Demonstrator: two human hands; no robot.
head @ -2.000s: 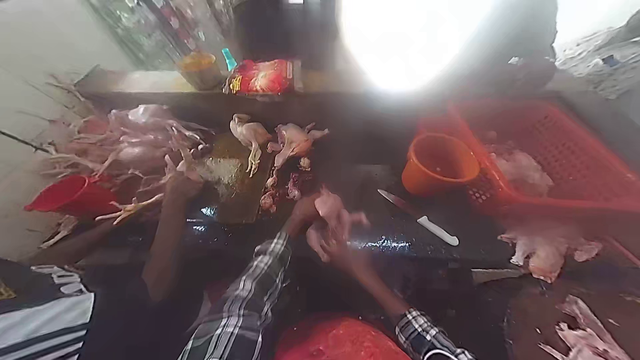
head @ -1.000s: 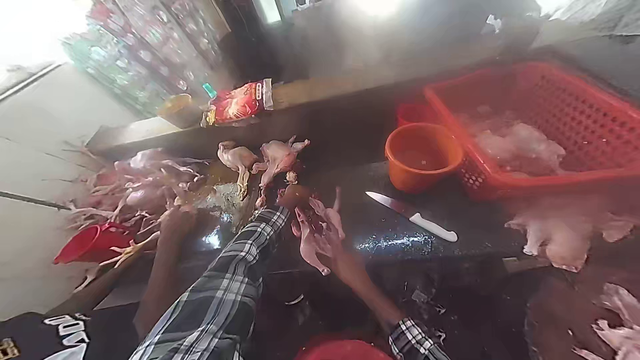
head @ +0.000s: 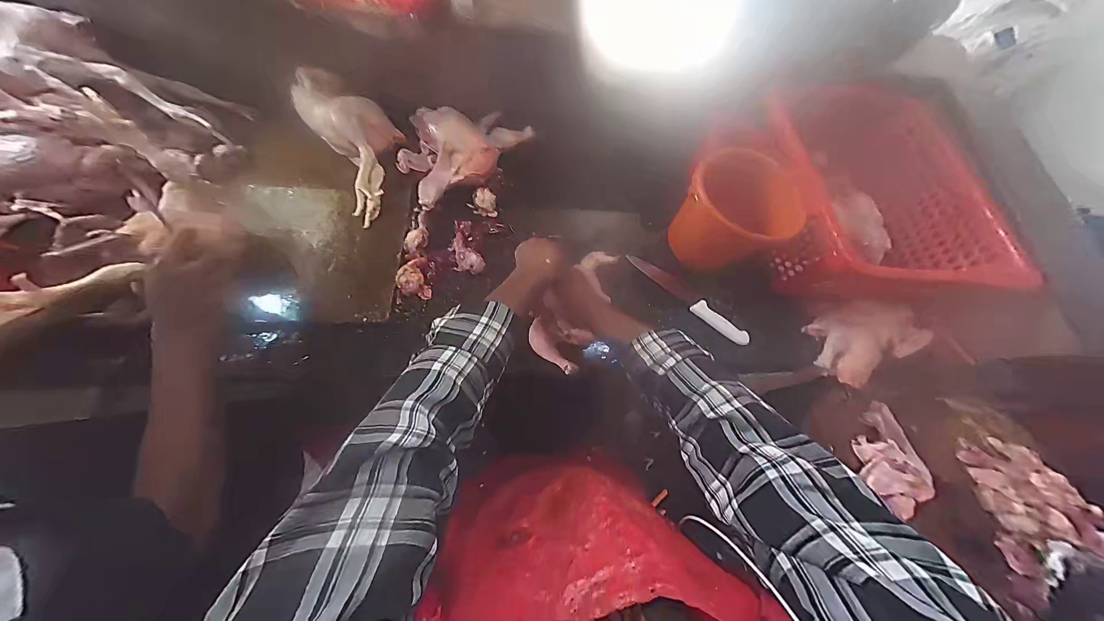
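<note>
A plucked chicken carcass point(head: 552, 341) lies at the dark counter's near edge, partly hidden by my hands. My left hand point(head: 536, 259) is on its upper side, with the fingers out of clear sight. My right hand point(head: 576, 297) grips the carcass, close against my left. A white-handled knife point(head: 718, 323) rests to the right of my hands, its blade pointing to the upper left. Left of my hands, small pieces of offal point(head: 467, 248) lie on the counter below a plucked chicken point(head: 455, 151). Another plucked chicken with feet point(head: 345, 116) lies further left.
An orange bucket point(head: 733, 207) stands beside a red plastic crate point(head: 931, 207) holding meat. More chicken point(head: 869, 336) and cut pieces point(head: 1026, 492) lie at the right. Several carcasses point(head: 78, 155) are piled at the left, where a co-worker's hand point(head: 194, 224) reaches in.
My left hand, apart from my right one second ago near the offal, is now beside it at the carcass. The view has tilted down and moved closer.
</note>
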